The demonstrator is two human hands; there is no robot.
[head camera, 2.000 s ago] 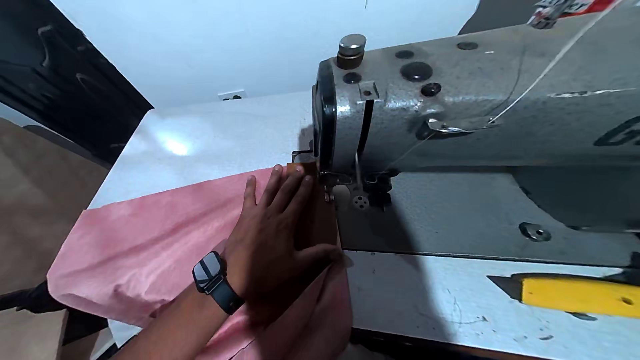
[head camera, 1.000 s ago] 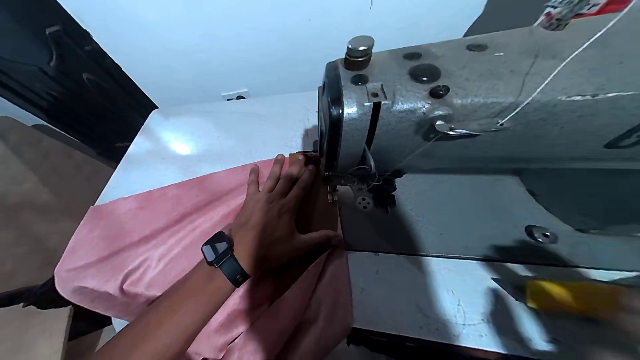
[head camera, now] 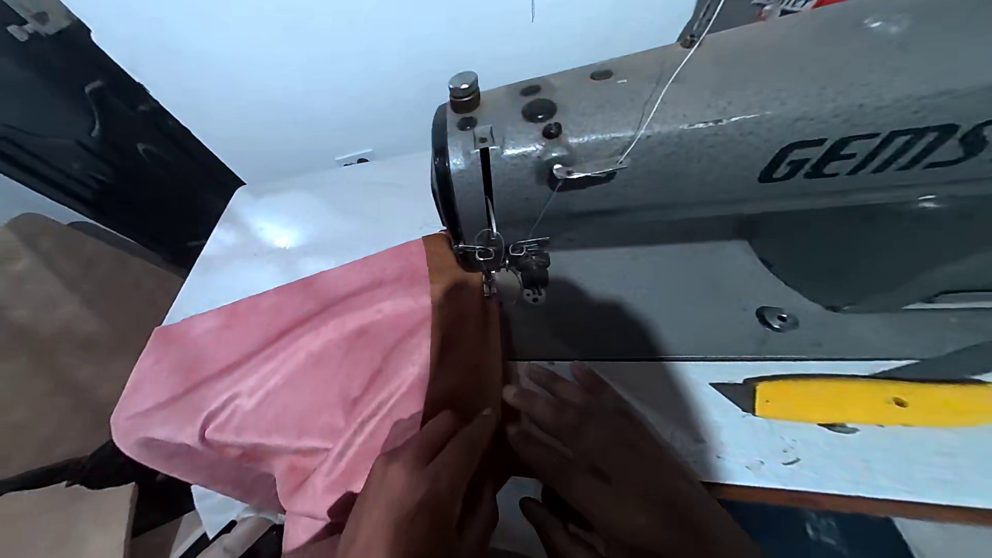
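Observation:
Pink fabric [head camera: 333, 349] with a brown strip [head camera: 465, 341] along its right edge lies on the white table, the strip's edge running up to the presser foot [head camera: 489, 284] of a grey industrial sewing machine [head camera: 659, 155]. My left hand [head camera: 426, 488] grips the lower part of the brown strip, thumb and fingers close together. Just right of it, my right hand [head camera: 597, 465] has its fingertips at the strip's right edge, near the front of the machine bed. The undersides of both hands and the fabric below them are partly hidden.
A yellow utility knife [head camera: 868, 401] lies on the white table [head camera: 814, 457] at the right, its blade pointing left. White thread [head camera: 674, 81] runs down to the machine head. A dark piece of furniture [head camera: 101, 116] stands at the upper left, with brown boards below it.
My left hand has moved from flat beside the presser foot down to the lower strip. My right hand has come in beside it. The view has shifted closer to the machine.

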